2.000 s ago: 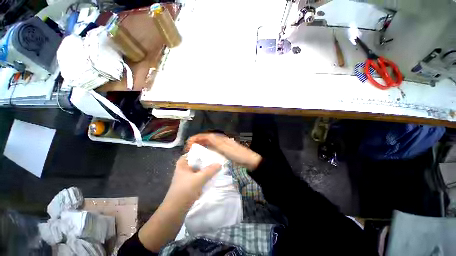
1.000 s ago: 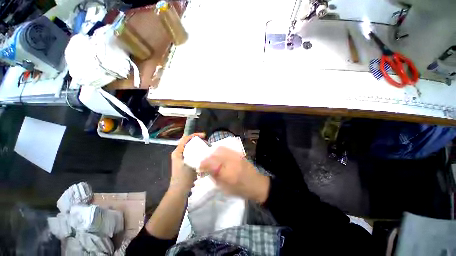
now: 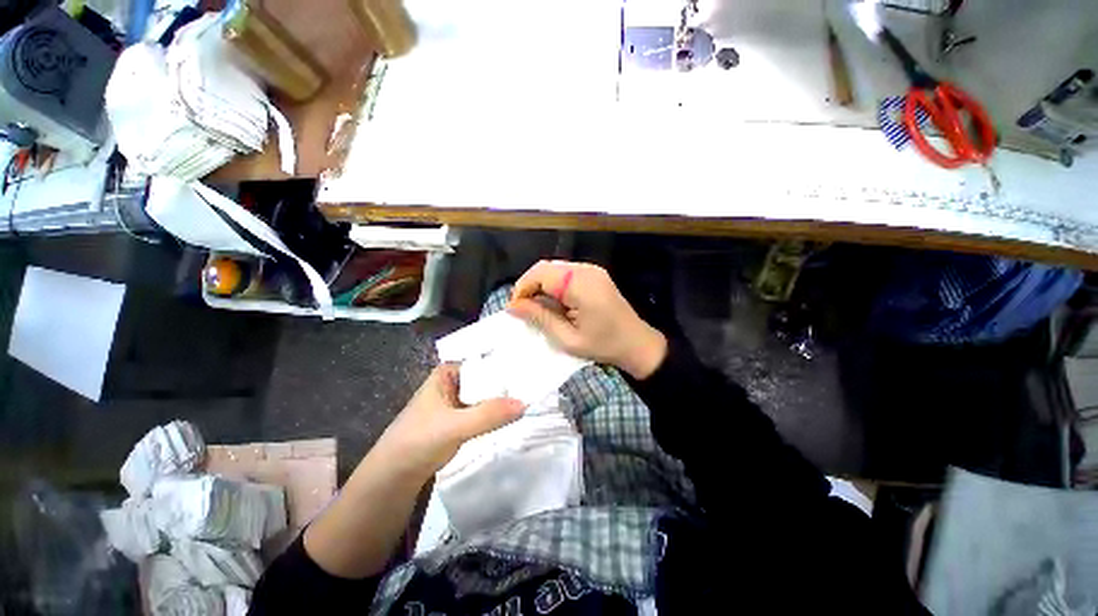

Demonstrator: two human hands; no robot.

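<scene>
A small white fabric piece (image 3: 500,357) is held in both hands above the lap. My left hand (image 3: 448,421) grips its lower left part, with the thumb lying across the fabric. My right hand (image 3: 590,315) pinches its upper right edge; a pink band shows on one finger. A stack of white pieces (image 3: 512,481) lies on the lap below the held piece. Checked cloth (image 3: 620,421) covers the lap under and beside the stack.
The wood-edged sewing table (image 3: 542,169) stands ahead, with red-handled scissors (image 3: 951,124) and a thin brown-handled tool (image 3: 839,70) on it. A white-rimmed bin (image 3: 409,315) is under the table edge. Bundled pieces (image 3: 223,510) lie on a pinkish board, lower left.
My right hand has moved up and away from the lap to the piece's upper edge. The held piece is now spread between both hands. The view has shifted, with the table higher in the picture.
</scene>
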